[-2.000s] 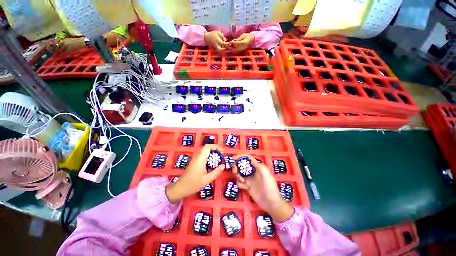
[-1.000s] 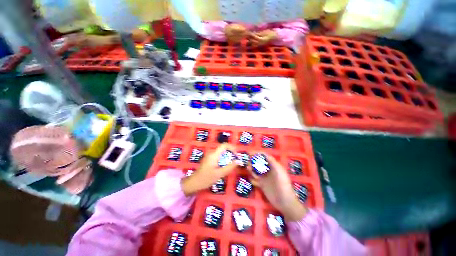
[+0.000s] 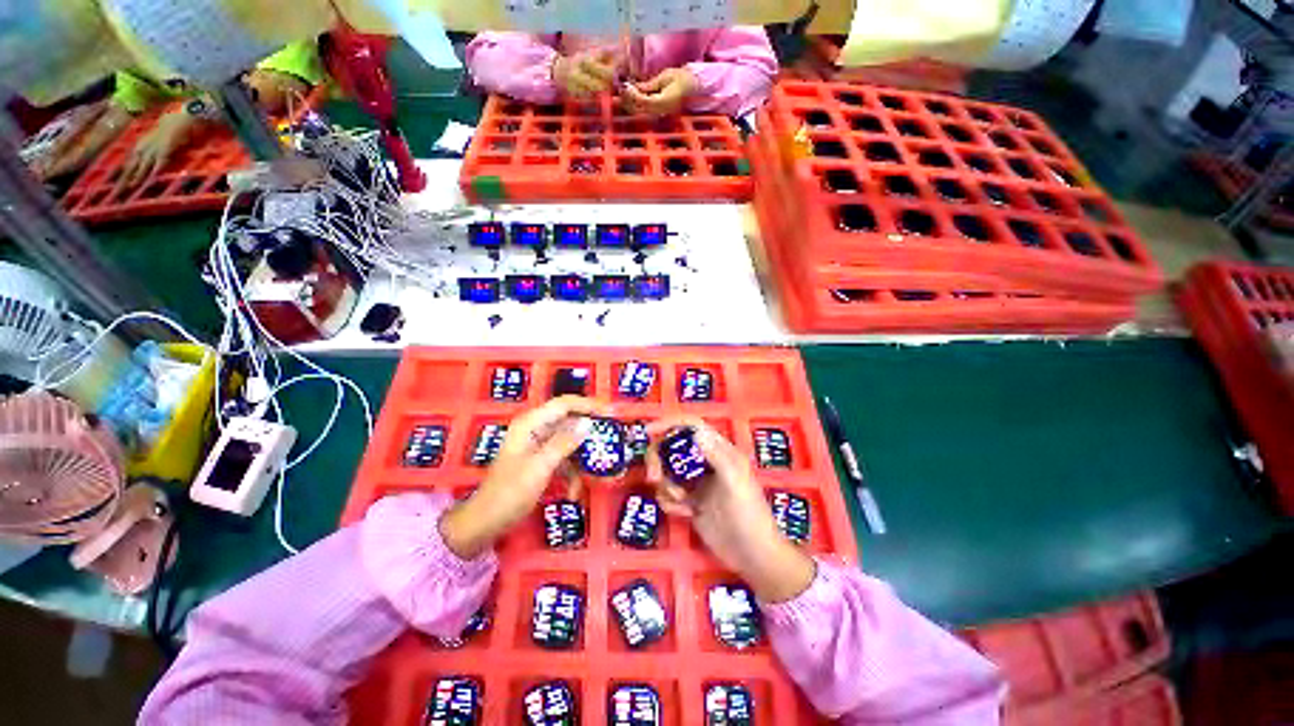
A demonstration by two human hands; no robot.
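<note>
My left hand (image 3: pixel 528 461) holds a smartwatch unit (image 3: pixel 603 447) with a lit screen of white icons. My right hand (image 3: pixel 721 499) holds another smartwatch unit (image 3: pixel 684 457), its dark screen showing a few white and purplish marks. Both units are held side by side just above the orange-red compartment tray (image 3: pixel 670 559). Most tray pockets in view hold one watch with lit white and coloured marks; one in the back row (image 3: pixel 571 382) is dark. The back right pocket is empty. My hands hide some pockets.
A white board (image 3: pixel 703 270) behind the tray bears two rows of blue-red lit watches. Stacked trays (image 3: pixel 979 277) stand back right. A marker pen (image 3: pixel 853 465) lies right of the tray. Left are tangled cables, a white tester (image 3: pixel 243 465), a yellow bin (image 3: pixel 182 433) and fans. Two people work behind.
The watch in my right hand now shows a darker screen with a few marks instead of the white icon pattern. The camera view has shifted. Both hands still hold their watches above the tray.
</note>
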